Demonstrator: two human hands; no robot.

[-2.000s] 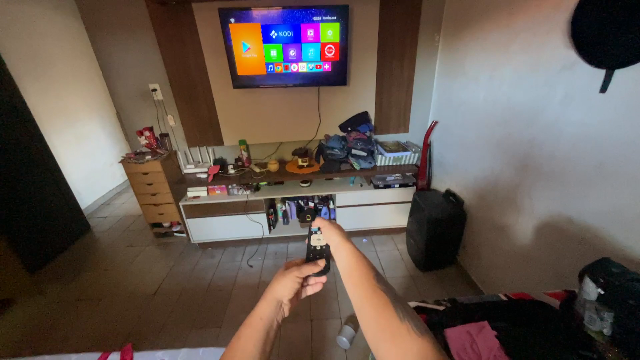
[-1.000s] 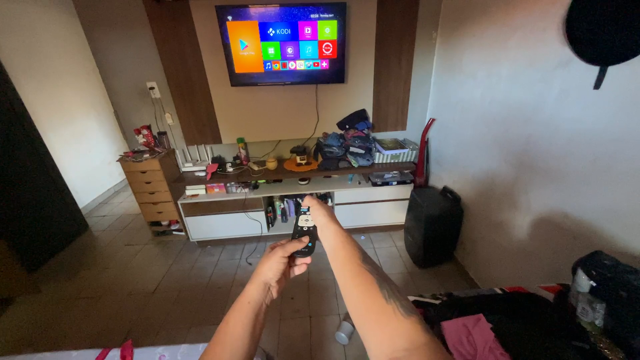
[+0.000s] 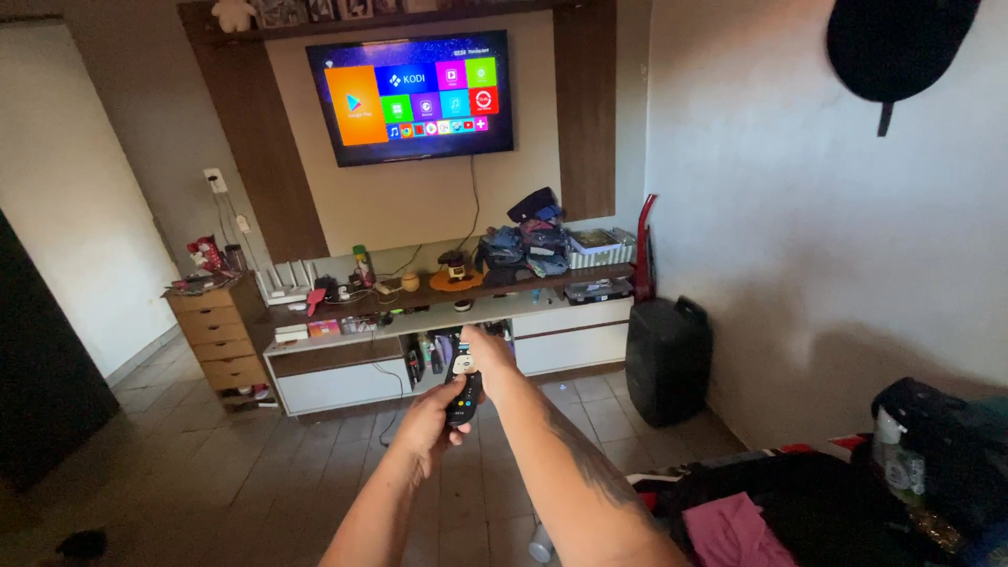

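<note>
A black remote control (image 3: 463,394) with a pale button pad points away from me, toward the wall-mounted television (image 3: 413,98), whose lit screen shows rows of coloured app tiles. My left hand (image 3: 431,417) is closed around the lower part of the remote, its thumb on the button face. At the remote's upper end is my right hand (image 3: 487,358), with its thumb or a finger by the top edge; its other fingers are largely hidden, so how firmly it grips cannot be told.
A low white and brown TV cabinet (image 3: 339,387) spans the wall under the screen. A small drawer unit (image 3: 216,335) stands left, a black speaker (image 3: 669,362) right. Dark cloth and a pink cloth (image 3: 732,529) lie at lower right, near a metallic cylinder (image 3: 541,543) on the floor.
My left thumb has moved up the remote's face since one second ago. Both hands stay at the remote, and the television shows the same tile screen.
</note>
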